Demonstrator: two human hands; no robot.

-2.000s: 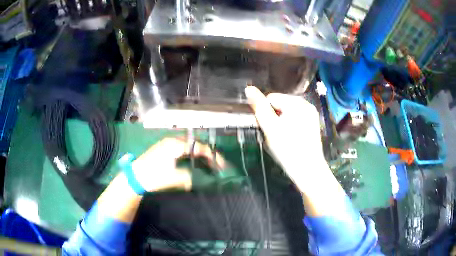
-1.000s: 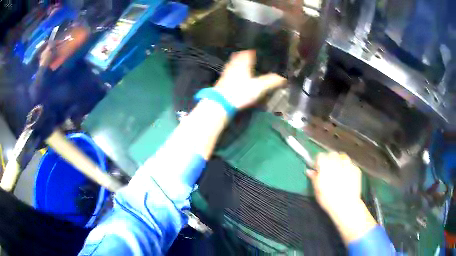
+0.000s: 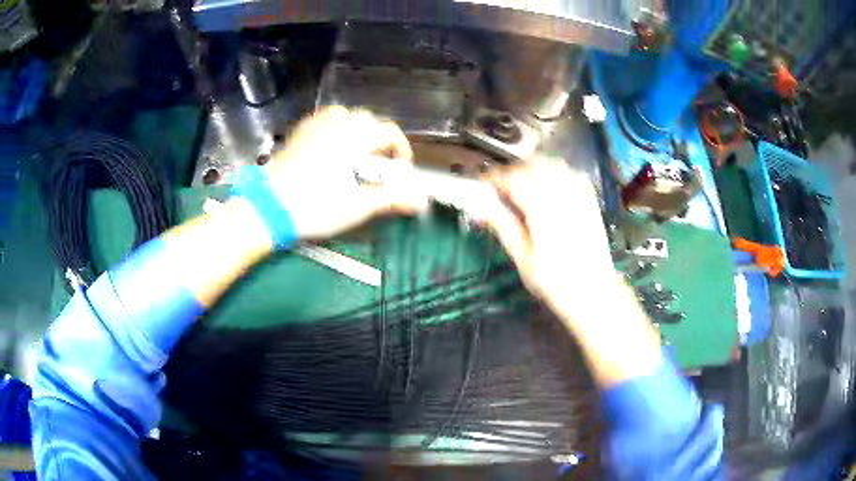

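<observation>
My left hand (image 3: 343, 178) and my right hand (image 3: 540, 221) hold a pale, blurred loading bar (image 3: 450, 191) between them, in front of the press. Several thin black cables (image 3: 410, 310) hang from the bar towards me. The lower mould (image 3: 399, 94), a dark steel block, sits behind my hands. Many more black cables (image 3: 328, 371) lie side by side across the green mat (image 3: 258, 287). A second silver strip (image 3: 343, 265) lies on the mat below my left hand. My fingertips are blurred.
The upper platen (image 3: 413, 17) is above the mould, with a guide post (image 3: 258, 77) at left. A cable bundle (image 3: 108, 155) lies at left. At right are a metal block (image 3: 650, 247), small dark parts, an orange-handled tool (image 3: 760, 256) and a light blue basket (image 3: 765, 202).
The view turned left, then back to the press. My left hand has come to the bar beside my right hand. A silver strip now lies on the mat. The mould shows uncovered behind my hands.
</observation>
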